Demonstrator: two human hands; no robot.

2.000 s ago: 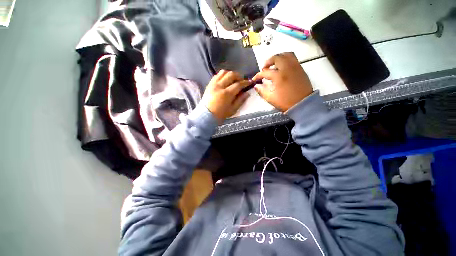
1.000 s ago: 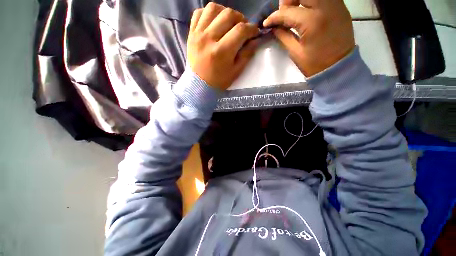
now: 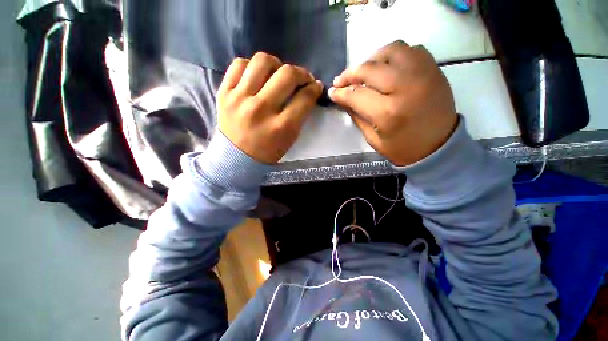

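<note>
A large dark-grey and black garment covers the left of the white table, its shinier folds hanging over the table's left side. My left hand pinches the garment's dark edge between thumb and fingers. My right hand pinches the same edge just to the right, fingertips nearly touching the left ones. Only a small dark bit of the edge shows between the fingertips; the rest of it there is hidden by the fingers.
A black smartphone with a white cord lies at the right. A pink and blue tool is cut off at the top edge. The table's front edge has a measuring-tape-like strip. A blue crate is below at right.
The view has shifted closer, and the machine head seen earlier is out of view. Both hands still pinch the dark edge, and more of the garment shows above them than one second ago.
</note>
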